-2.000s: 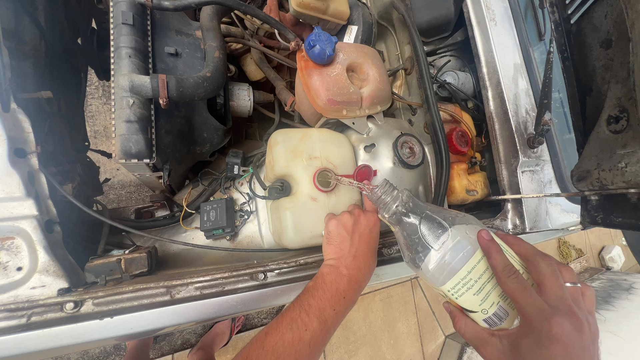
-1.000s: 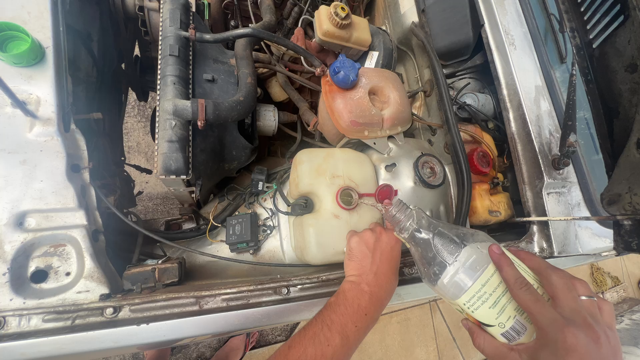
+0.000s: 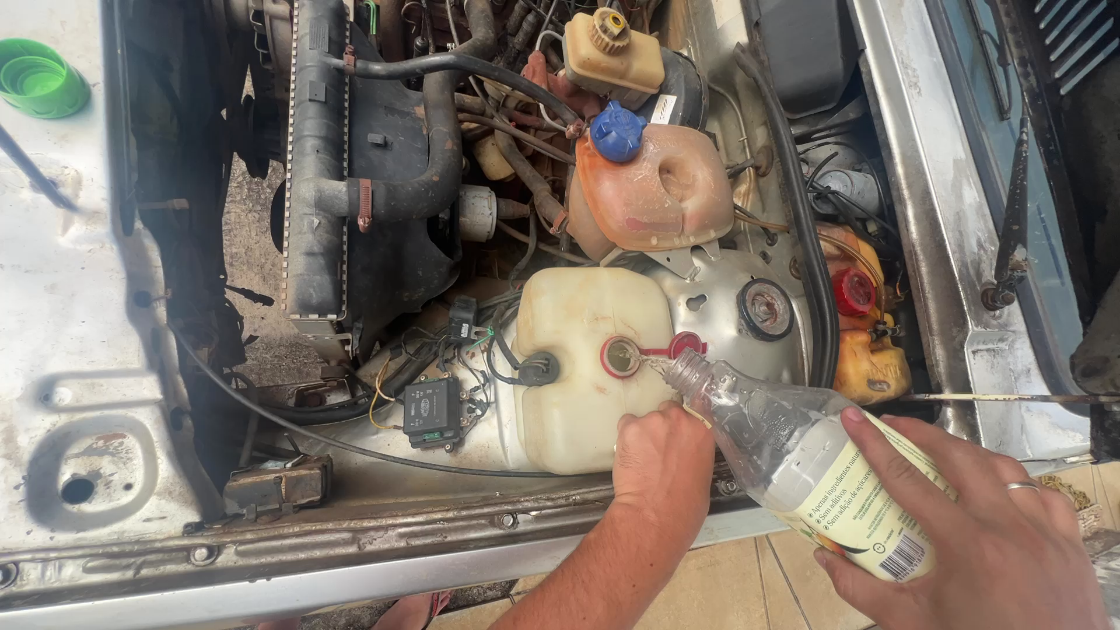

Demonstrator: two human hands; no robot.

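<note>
My right hand (image 3: 954,534) grips a clear labelled bottle (image 3: 761,429), tilted with its mouth toward the left. Liquid runs from the mouth toward the open, red-rimmed filler neck (image 3: 620,357) of a whitish plastic reservoir (image 3: 573,411). The red flip cap (image 3: 687,345) hangs open on its strap, just above the bottle mouth. My left hand (image 3: 662,464) is curled against the reservoir's lower right edge, beside and below the bottle's neck. Its fingertips are hidden, so whether it holds anything cannot be told. Some clear liquid shows inside the bottle.
An orange-stained tank (image 3: 674,192) with a blue cap (image 3: 618,132) sits above the reservoir. Left of it are a black wired module (image 3: 432,411) and the radiator (image 3: 317,175). A green cap (image 3: 42,79) lies on the metal front panel. The fender edge (image 3: 350,569) runs below.
The bottle mouth has moved closer to the filler neck, with liquid running throughout. My left hand has stayed beside the reservoir. The view has shifted, bringing in the green cap.
</note>
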